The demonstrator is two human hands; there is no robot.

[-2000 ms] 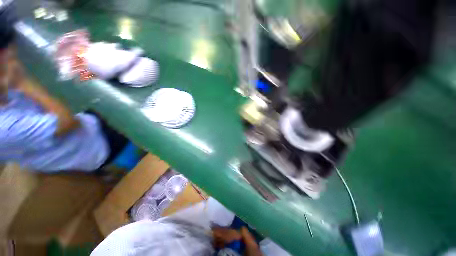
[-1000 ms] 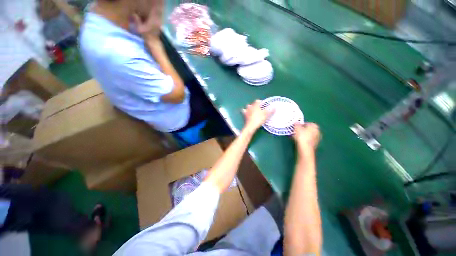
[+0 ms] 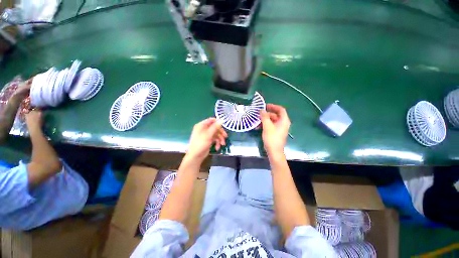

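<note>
A white fan grille (image 3: 239, 120) lies under the dark head and grey cylinder of the bench press (image 3: 233, 63), which hides its back part. My left hand (image 3: 206, 137) holds the grille's left rim, with the other fingers curled below. My right hand (image 3: 275, 127) pinches its right rim. The pale blue-grey hand switch (image 3: 335, 120) lies to the right on a thin cable.
Two overlapping grilles (image 3: 126, 112) lie left on the green bench (image 3: 312, 60). A grille stack (image 3: 426, 123) stands right. A neighbour's hands (image 3: 34, 117) are beside piled grilles (image 3: 50, 88) at far left. Open cartons with grilles, left (image 3: 127, 204) and right (image 3: 347, 194), stand below the bench edge.
The view has swung back to the press. My hands have moved from the grilles on the bench at the left to a grille under the press. Two overlapping grilles now lie at the left.
</note>
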